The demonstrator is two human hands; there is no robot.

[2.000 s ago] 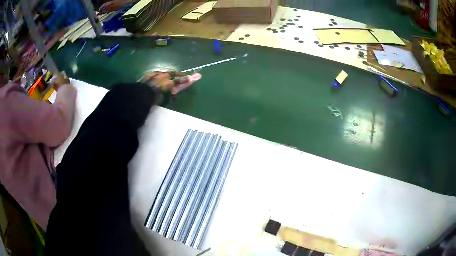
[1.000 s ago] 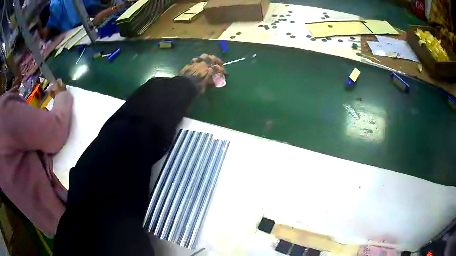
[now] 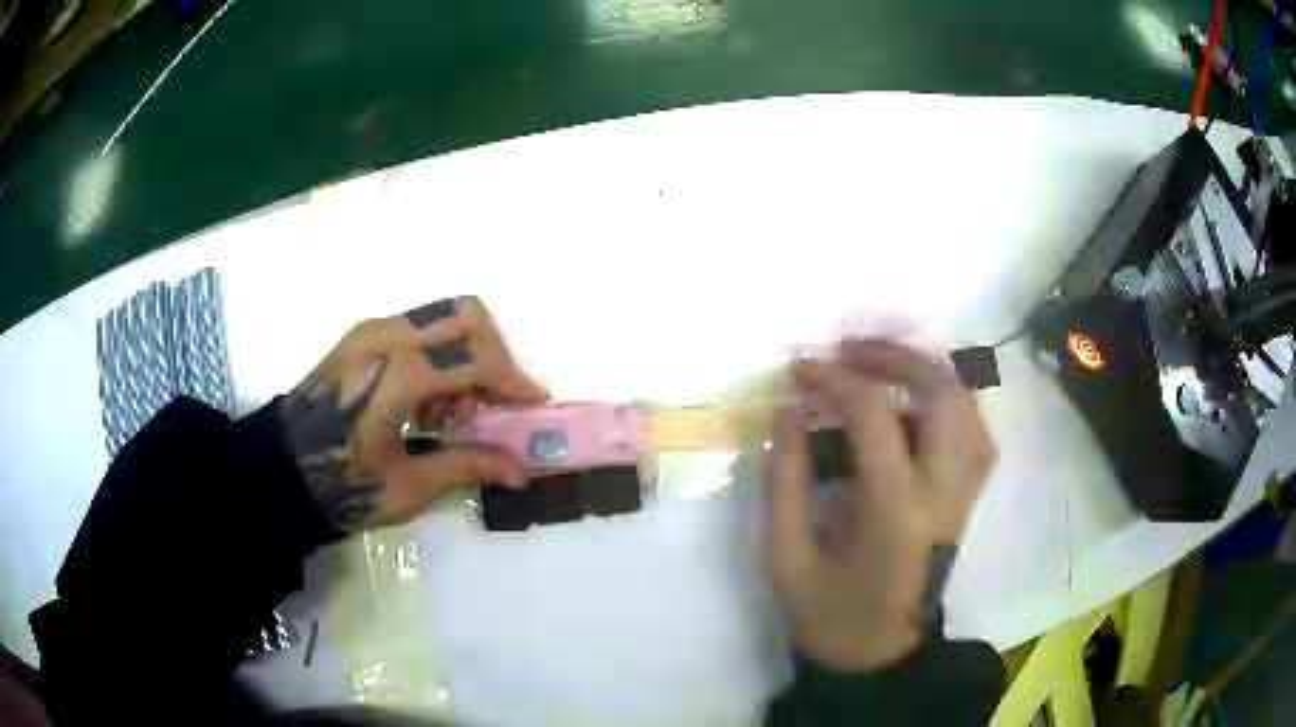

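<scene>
My left hand pinches the left end of a pink housing, which lies at the left end of the tan strip jig and shows a round silvery spot. Black blocks sit just below the housing. My right hand is blurred over the jig's right end, with its fingers bent over another pink piece. Its fingertips and that piece are too blurred to tell whether it is gripped.
Silver-grey strips lie at the table's left. A black press with a glowing orange mark stands at the right. The green belt runs behind the white table. Shiny tape is on the table at lower left.
My left hand has come back from the belt to the jig with a pink housing. My right hand has come into view. The view has turned right, and the press shows.
</scene>
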